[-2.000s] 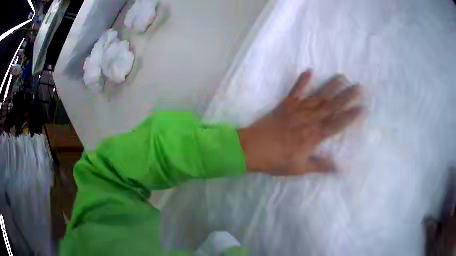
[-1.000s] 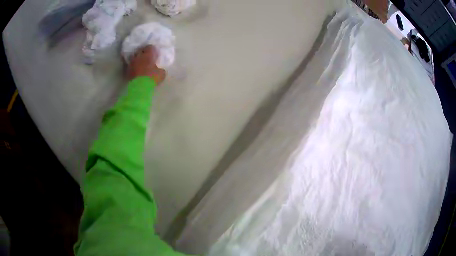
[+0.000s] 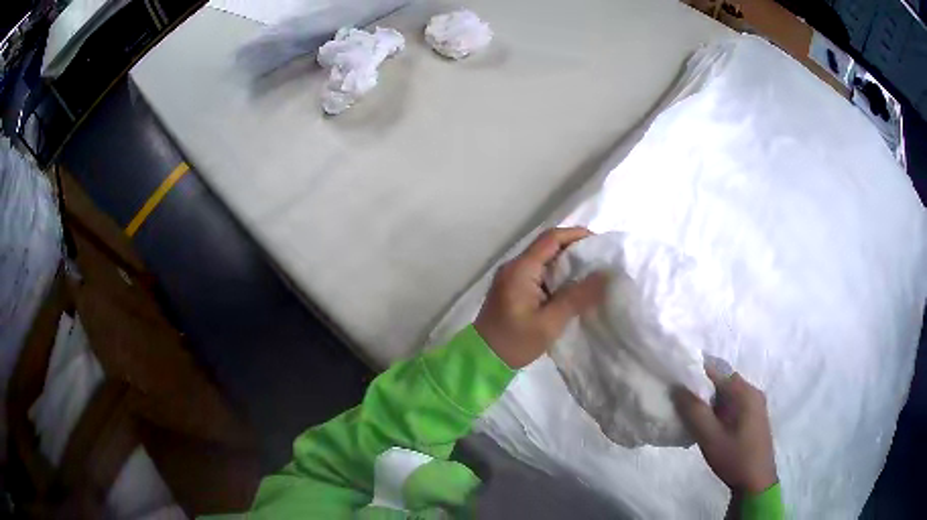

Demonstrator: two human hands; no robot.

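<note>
A crumpled white tissue wad [image 3: 620,355] is held in both hands over the white sheet stack [image 3: 793,203]. My left hand [image 3: 534,295] grips its upper left side, with thumb on top. My right hand [image 3: 734,421] grips its lower right side and is slightly blurred. The wad is partly loosened, with folds showing between the hands. The top sheet of the stack is spread out and lightly wrinkled.
Two more tissue wads [image 3: 356,66] [image 3: 458,34] lie on the pale worktable [image 3: 335,203]. A bluish-grey translucent sheet [image 3: 305,39] lies beside them. Open cardboard cartons [image 3: 152,376] stand on the floor at left, near a yellow floor line [image 3: 158,199].
My left hand has picked up a wad from the table and brought it right over the stack. My right hand has come into view and holds it too. The view has shifted.
</note>
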